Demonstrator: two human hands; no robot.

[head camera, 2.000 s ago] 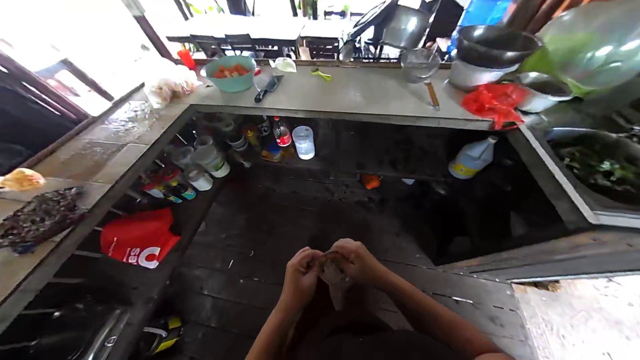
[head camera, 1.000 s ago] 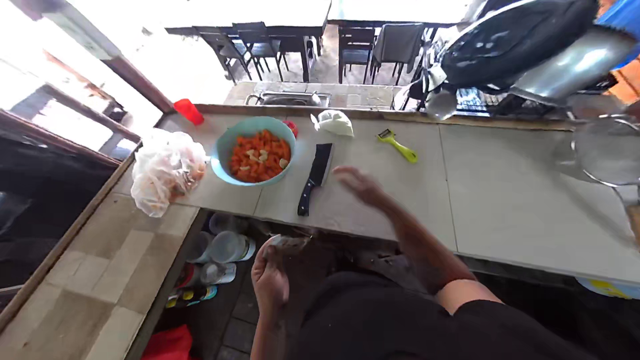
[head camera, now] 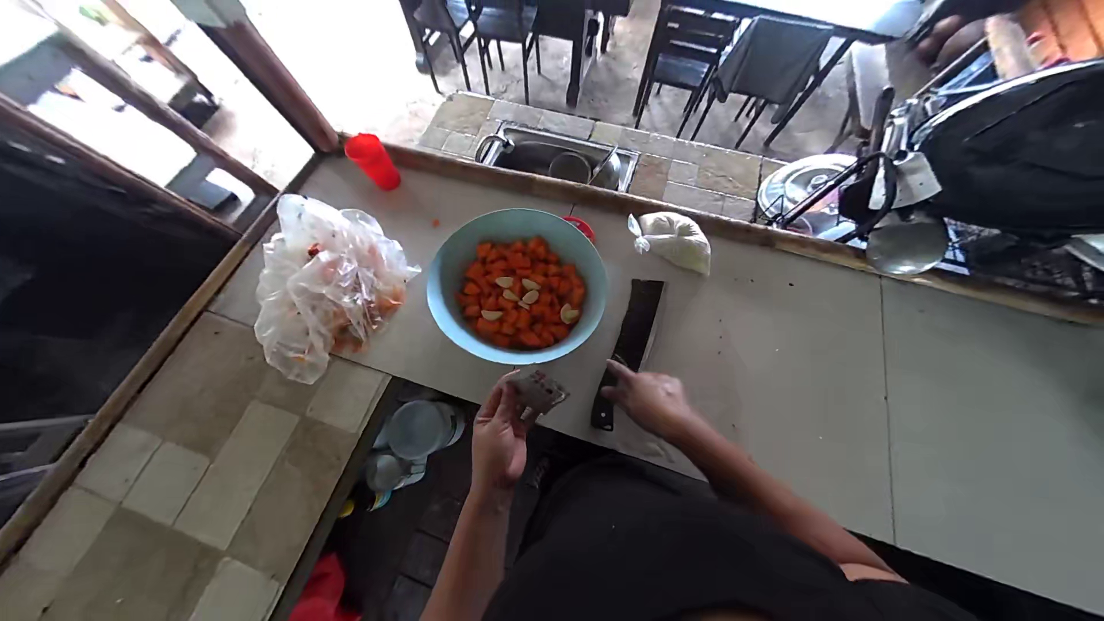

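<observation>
My left hand [head camera: 502, 431] grips a small printed sachet [head camera: 539, 392] just below a light blue bowl [head camera: 440, 306]. Diced orange pieces, probably carrot, fill the bowl [head camera: 518, 293], with several pale garlic cloves on top. At the handle of a black-bladed knife [head camera: 640, 323] is my right hand [head camera: 647, 398], its fingers touching or just above it; whether they grip it I cannot tell. The knife lies on the counter to the right of the bowl. Beyond it sits a knotted clear bag of pale contents [head camera: 677, 241].
Crumpled plastic bags [head camera: 328, 285] lie left of the bowl, a red cup [head camera: 373, 161] behind them. A small red item shows behind the bowl's rim. The counter's wooden edge [head camera: 724, 222] runs along the back, with a sink [head camera: 561, 159] beyond. Containers [head camera: 418, 429] stand under the counter.
My right hand has moved to the knife's handle from the counter to its right. My left hand has raised the sachet toward the bowl. The view has moved from the floor to the counter.
</observation>
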